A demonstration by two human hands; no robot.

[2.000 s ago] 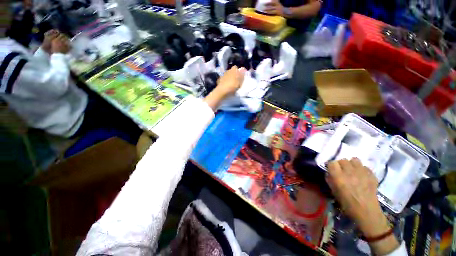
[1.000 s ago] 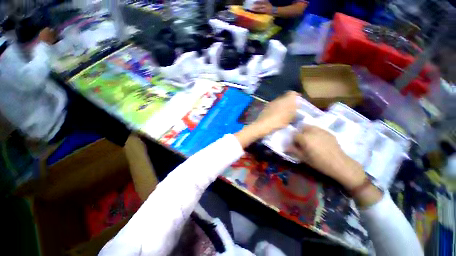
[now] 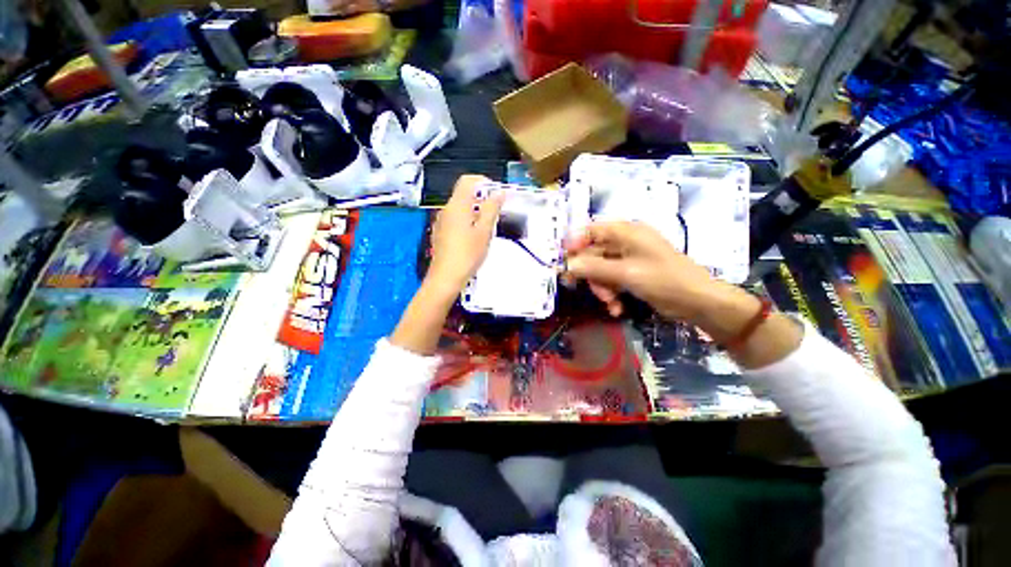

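A white open housing (image 3: 512, 277) lies on the posters in front of me, with a thin black cable (image 3: 526, 253) curving inside it. My left hand (image 3: 463, 230) holds the housing by its left edge. My right hand (image 3: 632, 266) is at its right edge, fingertips pinched together; whether they grip a small part is too small to tell. Two more white housings (image 3: 710, 210) stand side by side just behind and right of my right hand, which partly hides the nearer one. A black electric screwdriver (image 3: 785, 213) with a yellow wrap is right of them.
Camera units with brackets (image 3: 290, 150) cluster at back left. An open cardboard tray (image 3: 563, 120), a clear plastic bag (image 3: 676, 102) and a red basket (image 3: 621, 35) are behind the housings. Blue bagged parts (image 3: 942, 150) lie far right. Cartons are below the bench edge at left.
The view has turned right and levelled. My left hand has left the camera units and is now at a separate housing in front of me. My right hand has moved from the row of housings to this one.
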